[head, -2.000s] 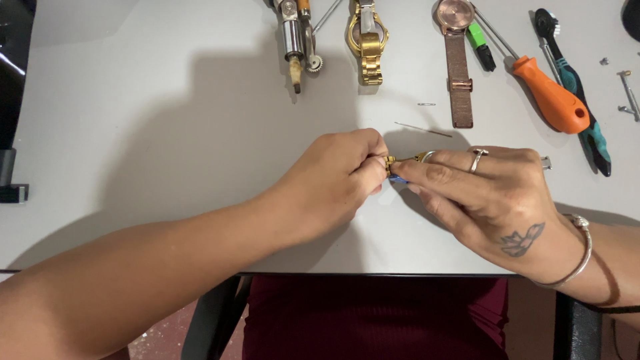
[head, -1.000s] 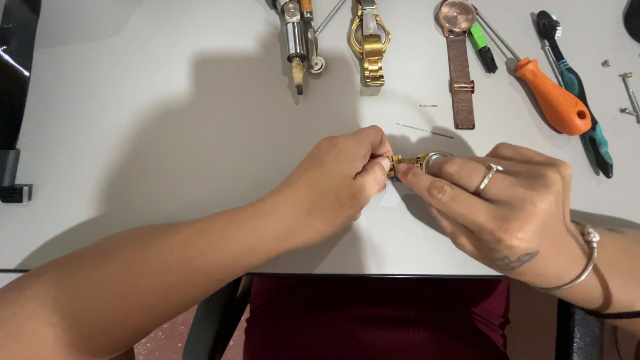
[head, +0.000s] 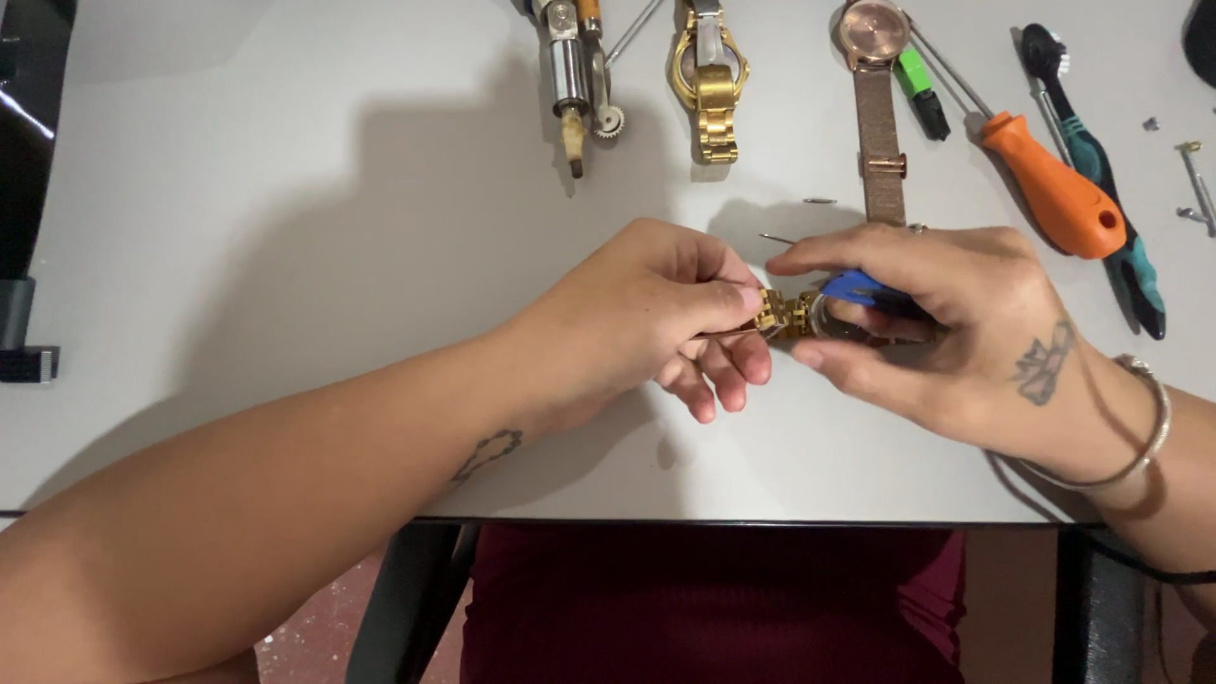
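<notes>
My left hand (head: pixel 684 313) pinches the end links of a gold-coloured metal watch band (head: pixel 781 313) between thumb and forefinger. The watch case, round and partly hidden, lies under the fingers of my right hand (head: pixel 950 313). A blue tool or handle (head: pixel 860 287) is tucked in my right hand, between forefinger and palm; its far part is hidden. My right forefinger and thumb are spread apart on either side of the watch. Just beyond the forefinger lies a thin metal pin (head: pixel 777 237), partly covered by it.
Along the back are a tool with a worn tip (head: pixel 572 133), a gold wristwatch (head: pixel 714 90), a rose-gold mesh-band watch (head: pixel 882 133), a green and black piece (head: pixel 921 93), an orange-handled screwdriver (head: pixel 1054 185) and a toothbrush (head: pixel 1092 157). Small screws (head: pixel 1199 180) lie at the right. A small pin (head: pixel 820 200) lies mid-table.
My right hand has opened its forefinger and thumb away from the band, and the blue tool shows more. My left hand's lower fingers have uncurled while the pinch on the band stays.
</notes>
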